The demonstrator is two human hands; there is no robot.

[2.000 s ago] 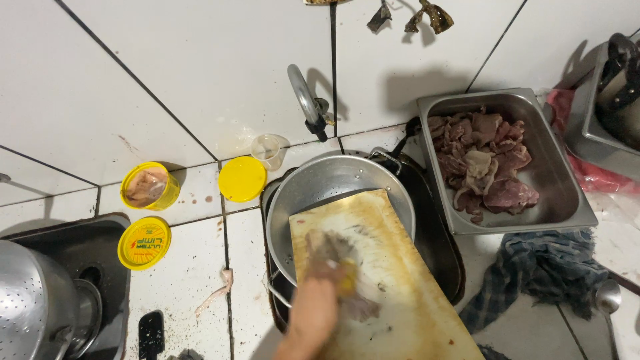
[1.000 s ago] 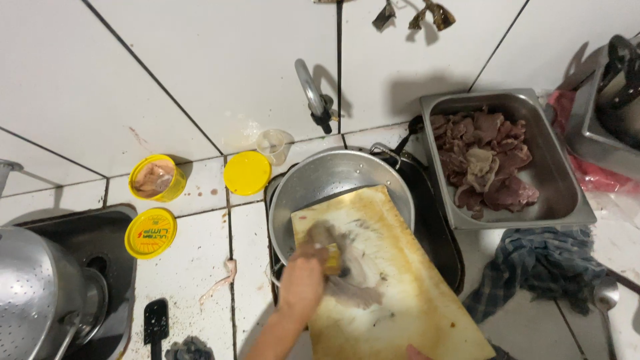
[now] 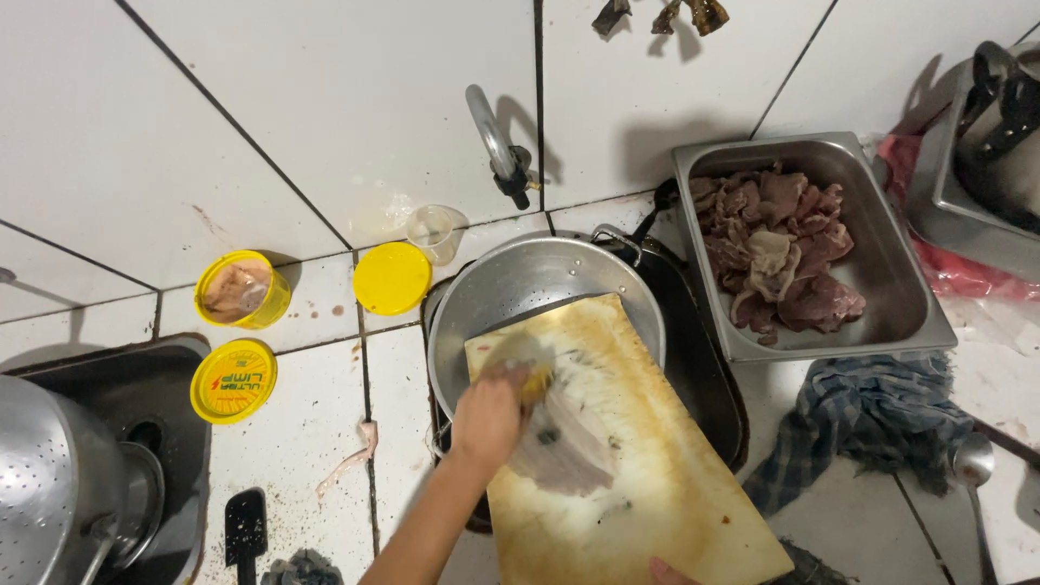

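Note:
My left hand [image 3: 491, 410] grips a yellow scrubbing sponge [image 3: 535, 383], blurred by motion, against the upper left of a stained cutting board [image 3: 658, 455]. Greyish paste [image 3: 569, 463] is smeared on the board beside the hand. The board leans over an aluminum colander [image 3: 463, 301] in the dark sink basin [image 3: 723, 406]. Only a bit of my right hand [image 3: 670, 573] shows, at the board's lower edge; its grip is hidden. An open yellow tub of pinkish paste [image 3: 242, 292] stands to the left.
A faucet [image 3: 494, 138] rises behind the colander. At right are a steel pan [image 3: 894, 325] of raw meat [image 3: 780, 244], a checkered cloth [image 3: 861, 414] and a spoon [image 3: 972, 463]. Left are yellow lids [image 3: 393, 278], a clear cup [image 3: 432, 231], a black spatula [image 3: 245, 524] and another colander [image 3: 49, 479].
My left hand has moved over the upper left part of the board with the sponge. The grey smear looks wider than two seconds ago. Part of my right hand has come into view at the bottom.

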